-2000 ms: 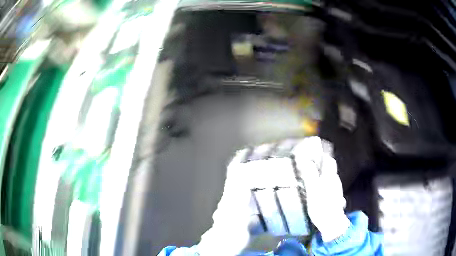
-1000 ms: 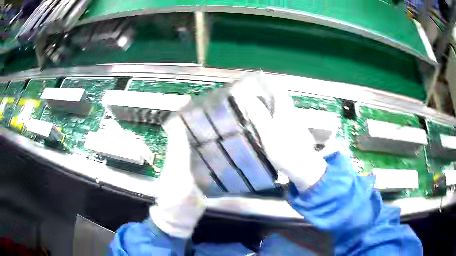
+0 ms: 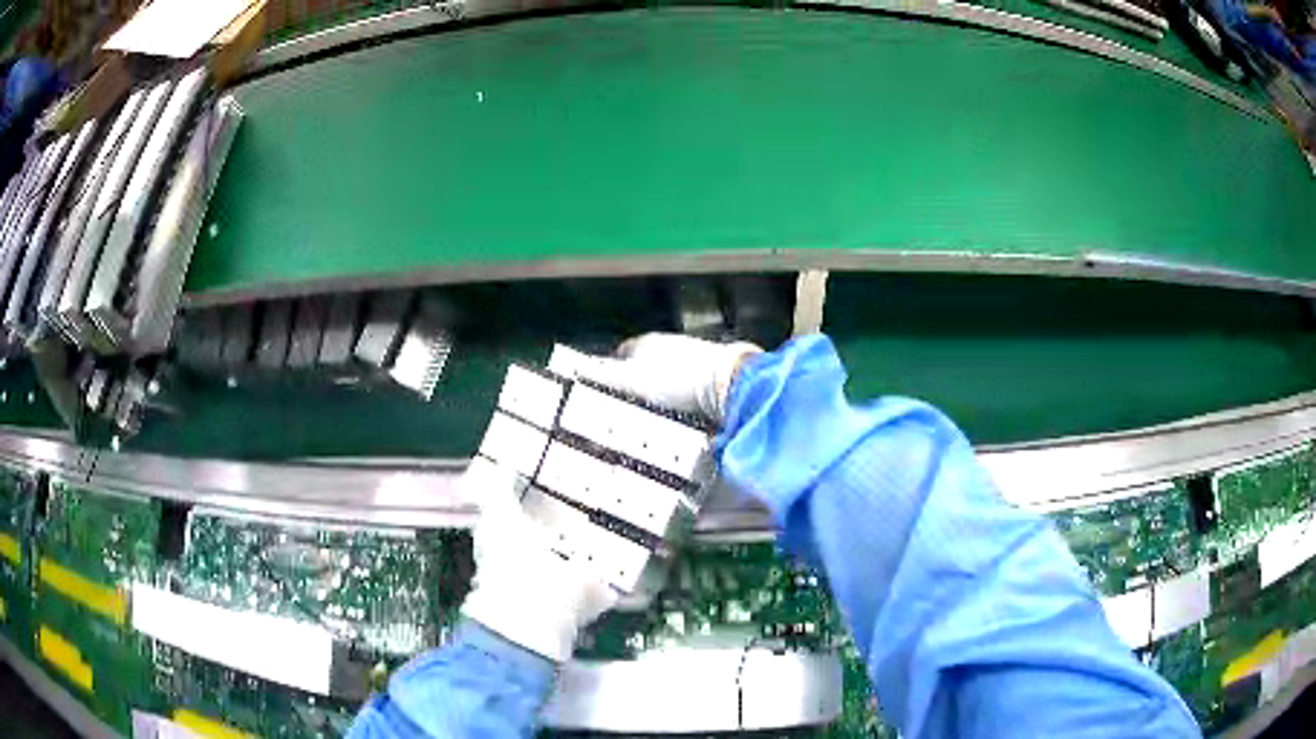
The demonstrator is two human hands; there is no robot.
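Note:
Several small silver-white heatsinks (image 3: pixel 606 465) are held together as a tilted block between my two gloved hands, in front of the lower shelf opening. My left hand (image 3: pixel 537 566), in a white glove, grips the block from its lower left side. My right hand (image 3: pixel 678 373), in a white glove, holds its upper right side, and its fingers are partly hidden behind the block. More small heatsinks (image 3: pixel 339 329) stand in a row on the lower green shelf at the left.
Large finned heatsinks (image 3: pixel 130 217) lean in a row at the left end of the green upper shelf (image 3: pixel 650 145). Circuit boards (image 3: pixel 303 570) with white bars and yellow strips lie below, along a metal rail (image 3: pixel 318 488). A shelf post (image 3: pixel 810 303) stands right of my hands.
The view has swung from the dark floor and totes to the shelves. The heatsink block, still in both hands, is now in front of the lower shelf, above the boards.

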